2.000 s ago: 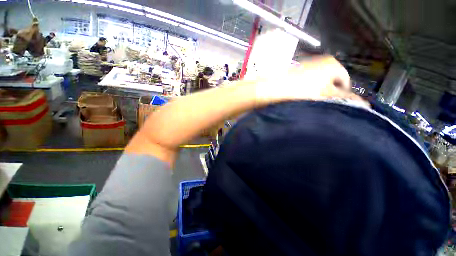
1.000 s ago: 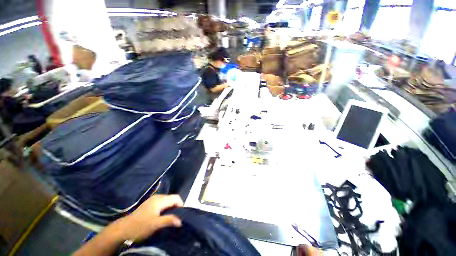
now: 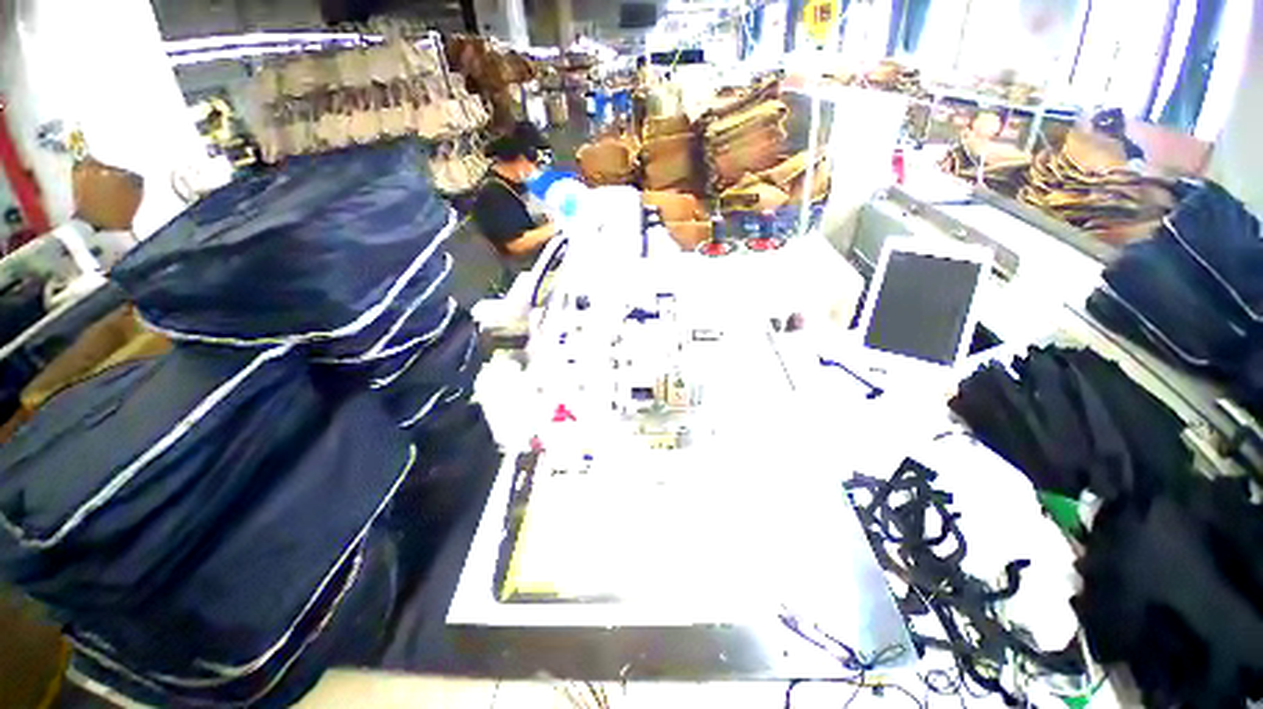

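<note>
Neither of my hands is in view. The white sewing machine stands in front of me, overexposed, with a red mark on its head. A flat pale frame with a yellow and dark left edge lies on the plate below it. Small black webbing strips lie tangled on the white table to the right. Thin dark snips, as far as I can tell, lie near the front edge, with loose threads beside them. No bag is under the machine head that I can make out.
Stacked navy bags with pale piping rise close on the left. A black fabric heap lies at right, below more navy bags. A control panel stands right rear. A person sits behind the machine.
My left hand and the navy bag it was on have left the picture, and so has the bit of hand at the bottom right. The view has shifted, showing more of the left stack.
</note>
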